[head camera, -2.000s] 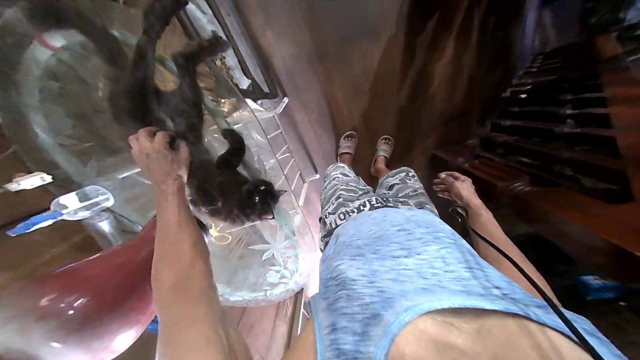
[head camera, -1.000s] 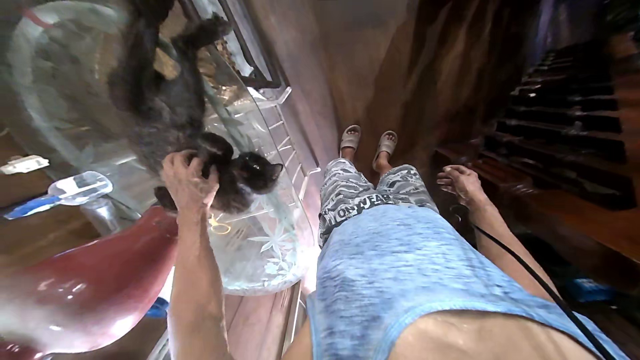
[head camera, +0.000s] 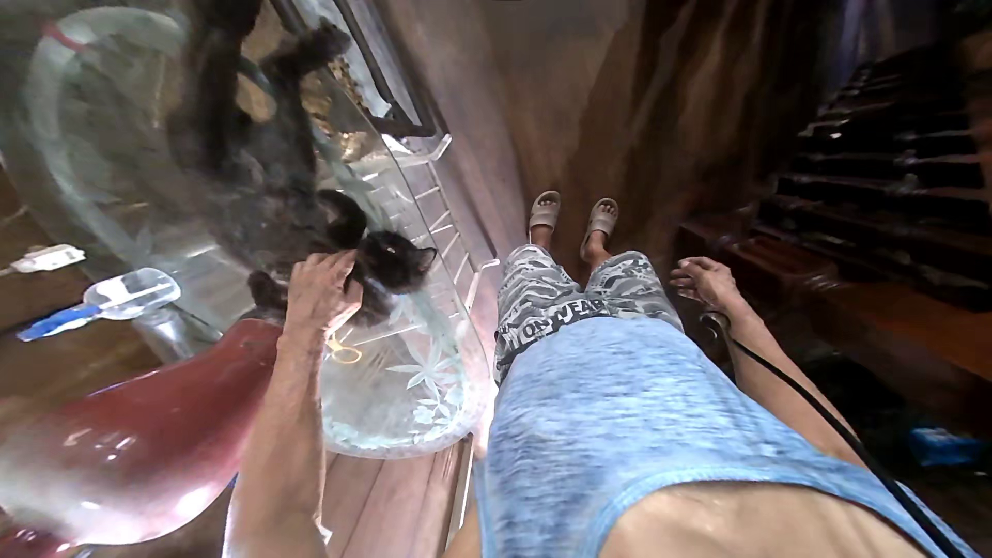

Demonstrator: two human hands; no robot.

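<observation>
A black cat (head camera: 263,178) lies stretched out on a glass table (head camera: 403,411) with frosted leaf patterns, its head toward my body. My left hand (head camera: 322,291) rests on the cat near its neck and chest, fingers curled in the fur. Just below that hand is a small yellow ring-like thing (head camera: 343,353), seen on or through the glass. My right hand (head camera: 705,283) hangs at my right side with fingers loosely bent and nothing seen in it. A black cable (head camera: 806,395) runs along that forearm.
A red, glossy rounded object (head camera: 163,418) stands beside my left forearm. Left of it are a clear scoop-like thing with a blue handle (head camera: 132,294) and a white plug-like item (head camera: 48,258). A white wire rack (head camera: 446,225) shows under the glass. Dark wooden slatted furniture (head camera: 883,178) stands at right.
My left hand has moved from the cat's belly area toward its neck, to the right in view. The cat's head has shifted and turned. My right hand has barely moved.
</observation>
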